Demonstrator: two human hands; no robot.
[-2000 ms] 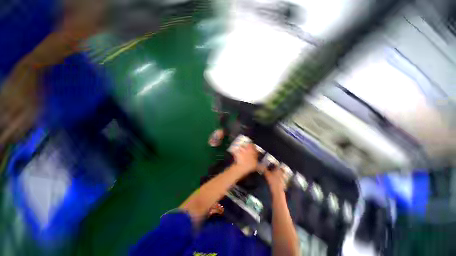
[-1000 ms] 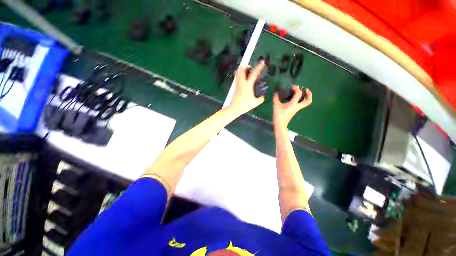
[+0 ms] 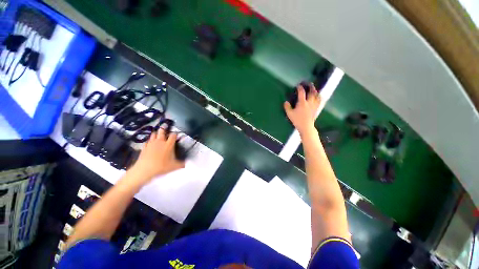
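Observation:
Black power adapters with coiled cords lie in a row on a white sheet [image 3: 202,181] at the left. My left hand [image 3: 156,155] is at the right end of this row, its fingers and thumb around a dark, blurred adapter [image 3: 184,147]. My right hand [image 3: 303,109] reaches over the green conveyor belt [image 3: 262,84], its fingers closed on a black adapter [image 3: 292,95] beside the white divider bar [image 3: 330,86]. The fingers partly hide that adapter.
More black adapters [image 3: 381,169] lie on the belt on both sides of the bar. A blue bin [image 3: 65,86] holding adapters is at the upper left. White sockets [image 3: 86,192] stand on the black bench at the lower left. More white sheets [image 3: 257,207] lie before me.
My left hand has moved from the belt to the row on the white sheet. My right hand remains over the belt, now beside the divider bar. The view has shifted left.

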